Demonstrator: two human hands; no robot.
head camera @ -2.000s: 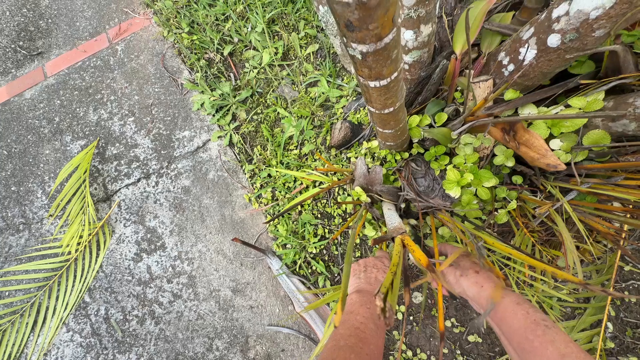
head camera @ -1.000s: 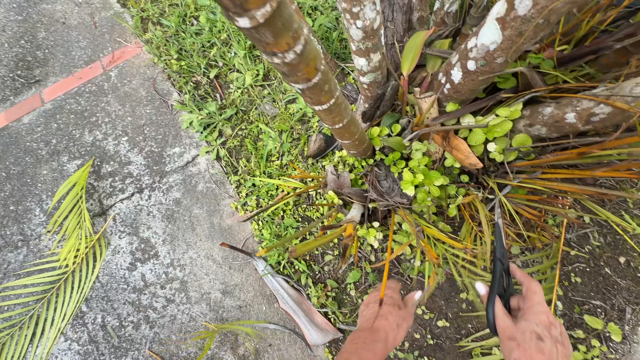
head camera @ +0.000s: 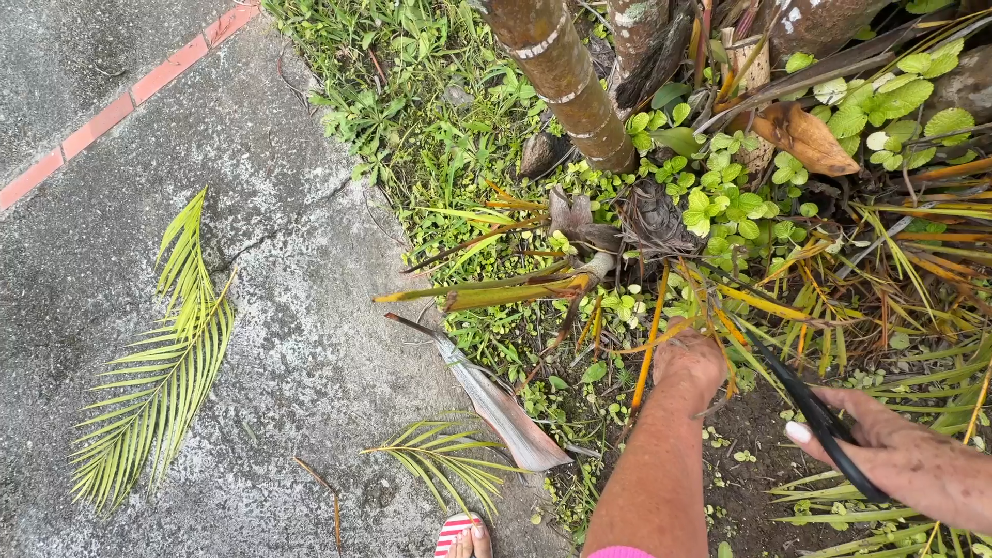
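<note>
My left hand [head camera: 688,356] reaches in among thin yellow and orange palm stems [head camera: 652,341], its fingers partly hidden by leaves; whether it grips a stem is unclear. At the lower right my right hand [head camera: 883,446] holds black-handled scissors [head camera: 806,399], with its fingers at the handle loops. Their blades point up and left into the stems beside my left hand, and the tips are lost among leaves. Left of my left hand, cut yellow-green palm stalks [head camera: 515,293] stick out from a short pale stub [head camera: 598,265] near the base of the palm clump.
A ringed palm trunk [head camera: 577,85] rises at the top, with mint-like green leaves [head camera: 728,201] and a dry brown leaf [head camera: 802,138] beside it. A palm frond [head camera: 174,349], a smaller frond [head camera: 442,457] and a dry sheath [head camera: 504,407] lie at left. A sandalled foot [head camera: 465,536] shows below.
The scissors, upright at the right one second ago, now slant up-left toward the stems by my left hand. My left hand has moved farther in among the stems.
</note>
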